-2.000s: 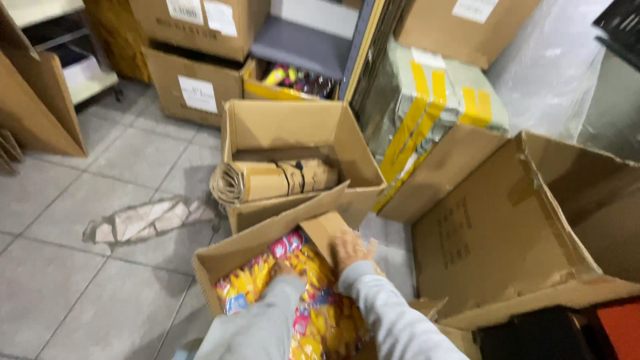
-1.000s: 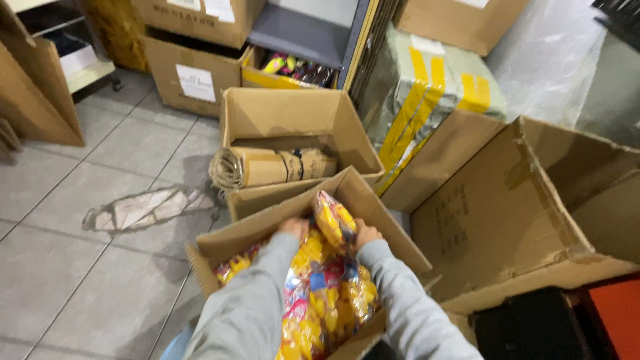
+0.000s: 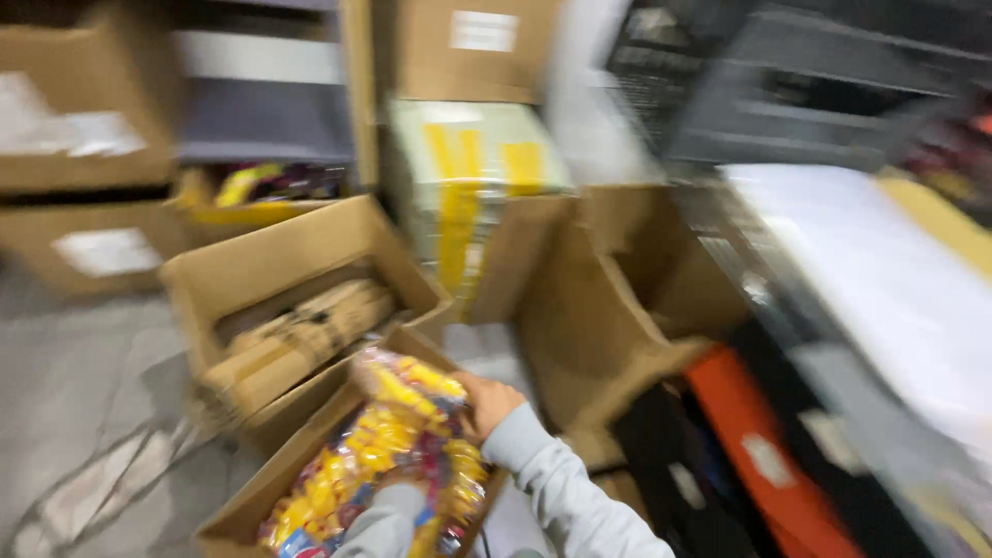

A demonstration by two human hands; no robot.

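Observation:
An open cardboard box (image 3: 263, 480) full of clear plastic packs with yellow, red and blue contents (image 3: 333, 480) is low in the head view. My right hand (image 3: 487, 403) grips the side of one clear plastic pack (image 3: 415, 387), tilted up at the box's far right part. Down among the packs is my left hand (image 3: 403, 480), its fingers hidden, so its hold does not show. Both sleeves are light grey. The view is blurred.
Behind stands another open box (image 3: 271, 240) with rolled cardboard (image 3: 310, 333). A taped, wrapped parcel (image 3: 480, 170) and a large open box (image 3: 589, 325) are to the right, beside an orange box (image 3: 767, 457). Crumpled wrapping (image 3: 101, 488) lies on the tiled floor.
The view has swung to the right. The box flap my right hand touched two seconds ago no longer lies under it; that hand now holds a pack. My left hand has moved lower among the packs.

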